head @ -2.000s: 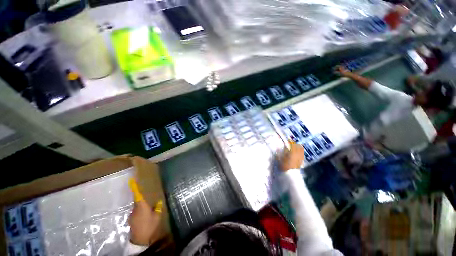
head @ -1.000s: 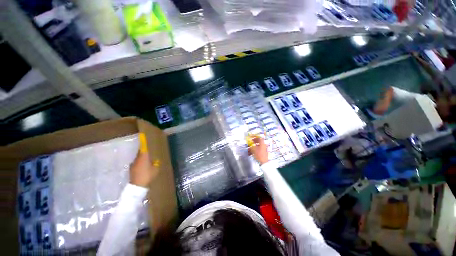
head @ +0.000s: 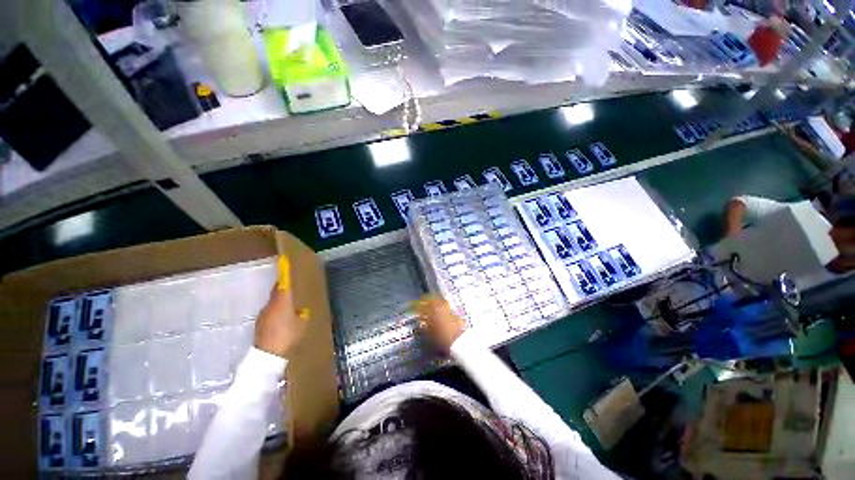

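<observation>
My left hand, with yellow finger cots, is at the right edge of the blister tray in the brown carton. Its finger and thumb are apart, nothing visible in it. The tray has blue-edged units in its left columns; its other pockets look whitish. My right hand is at the border between the dark-looking empty blister trays and the filled tray stack. Its fingertips point left over the empty trays; whether they grip one cannot be told.
Units lie in a row on the green conveyor. A white sheet on the right bears several units. The shelf above holds a tissue pack, tumbler, smartphone and clear plastic pile. A person's hand is at right.
My right hand has moved left and down from the filled stack to the empty trays. Clear plastic seen over the belt a second ago is gone from there. My left hand stays by the carton's right side.
</observation>
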